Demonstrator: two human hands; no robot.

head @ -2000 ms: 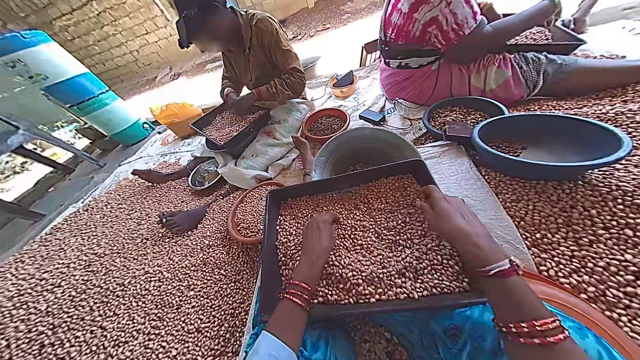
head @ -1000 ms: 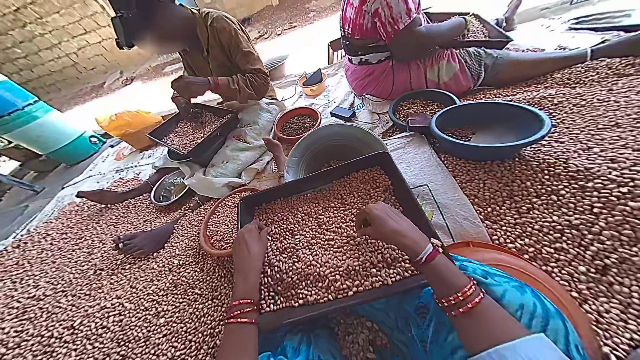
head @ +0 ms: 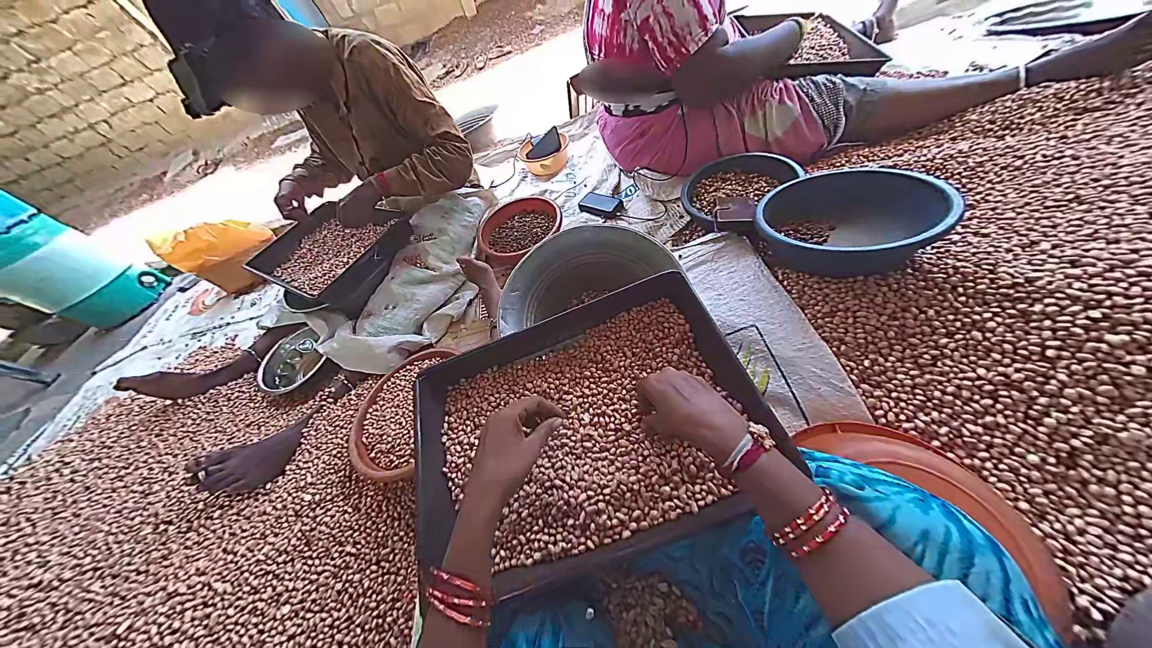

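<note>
A black rectangular tray (head: pixel 720 346) full of pinkish-brown nuts or beans (head: pixel 585 468) lies tilted in front of me, over the blue cloth on my lap. Above the left part of the heap is my left hand (head: pixel 515 441), its thumb and index finger curved towards each other; whether a nut is between them I cannot tell. My right hand (head: pixel 688 409) touches the nuts further right, fingers bent down and their tips hidden. Red bangles circle both wrists. Beyond the tray's far edge stands a wide metal basin (head: pixel 585 261), partly covered by the tray.
An orange-rimmed bowl of nuts (head: pixel 362 441) touches the tray's left side. An orange basin (head: pixel 972 486) is at my right. Loose nuts cover the ground on both sides. Blue basins (head: pixel 864 261) stand back right. Two people sit beyond with trays; one's bare foot (head: pixel 247 463) is at left.
My left hand has come inward over the nuts from the tray's left side, where it was one second ago. The other person at left has bent further over their tray.
</note>
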